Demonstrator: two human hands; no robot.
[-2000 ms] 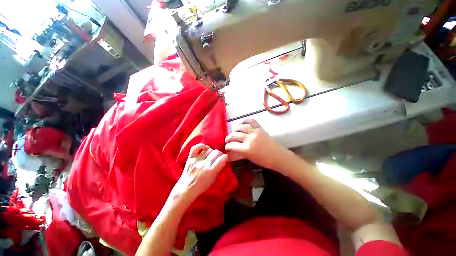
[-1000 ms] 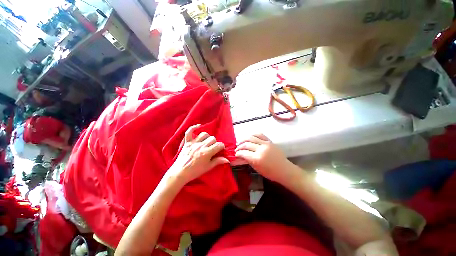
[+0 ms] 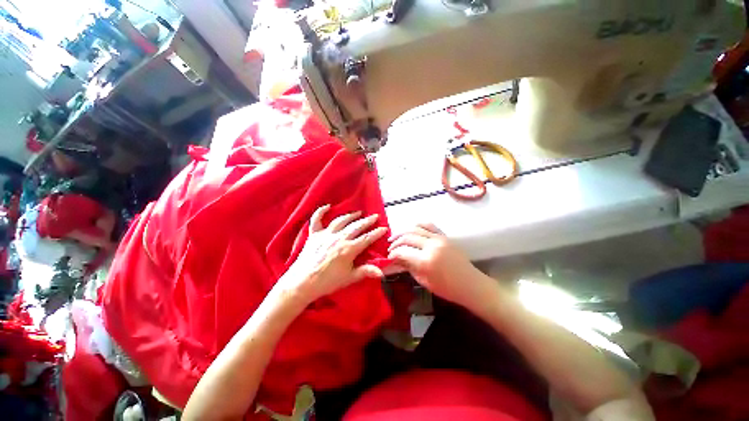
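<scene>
A large piece of red fabric [image 3: 222,247] is heaped over the left of the table and hangs down toward my lap. Its right edge runs up to the presser foot [image 3: 369,158] of the cream sewing machine [image 3: 484,57]. My left hand [image 3: 341,251] lies on the fabric with its fingers spread, near that edge. My right hand [image 3: 423,256] pinches the fabric edge at the table's front, just right of my left hand. The fingertips of my right hand are partly hidden in the cloth.
Scissors [image 3: 480,168] with orange and yellow loop handles lie under the machine arm, beside small red scraps. A dark flat rectangle [image 3: 683,150] lies at the table's right end. Red and dark blue cloth is at far right. A cluttered worktable stands at upper left.
The machine and table sit slightly further right and lower in view than two seconds ago. Since one second ago, my left hand has moved slightly right and its fingers have spread. My right hand has barely moved.
</scene>
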